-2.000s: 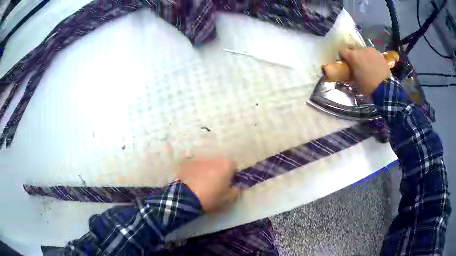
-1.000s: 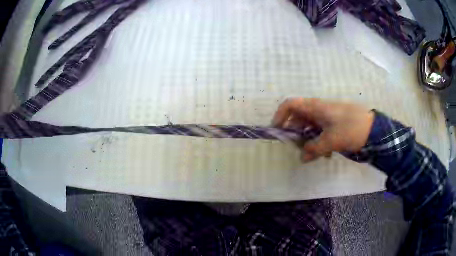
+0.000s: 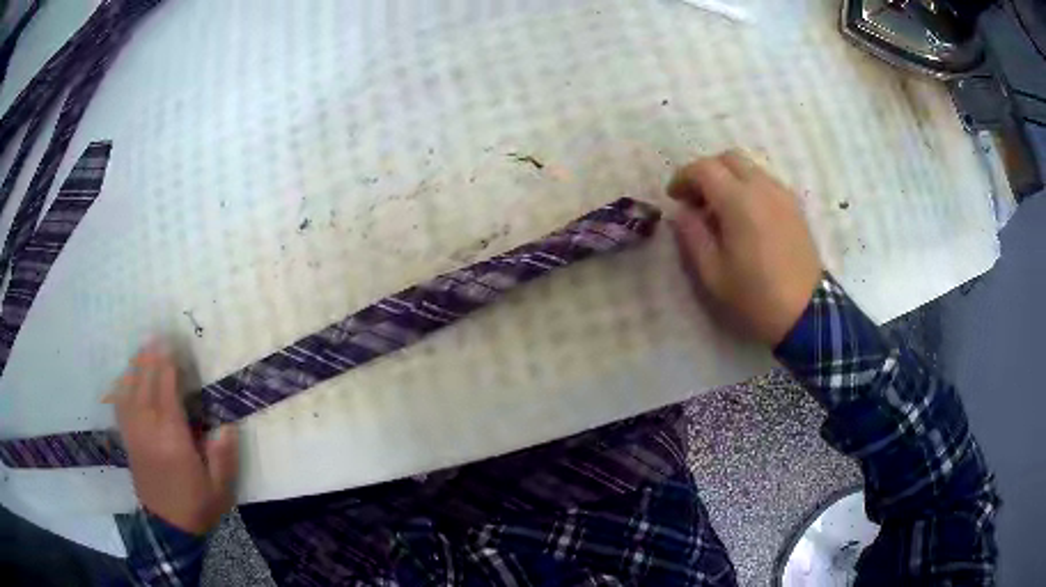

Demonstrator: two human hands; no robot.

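A purple-and-white plaid necktie (image 3: pixel 401 322) lies slantwise across the off-white padded table (image 3: pixel 493 396), from the lower left to a pointed tip at the centre right. My left hand (image 3: pixel 172 436), slightly blurred, lies over the strip at the lower left, fingers pointing up; whether it grips the tie is hidden. My right hand (image 3: pixel 746 247) is just right of the tip, with a small gap to it, fingers loosely curled and holding nothing visible.
The metal iron (image 3: pixel 918 32) stands at the upper right edge. More plaid ties (image 3: pixel 57 235) lie along the left side. Purple plaid fabric (image 3: pixel 482 487) hangs below the table edge. A round white object (image 3: pixel 832 545) is on the speckled floor at the lower right.
My left hand has come into view on the strip. My right hand has let go of the tie, which now lies flatter and slanted. The camera view has shifted.
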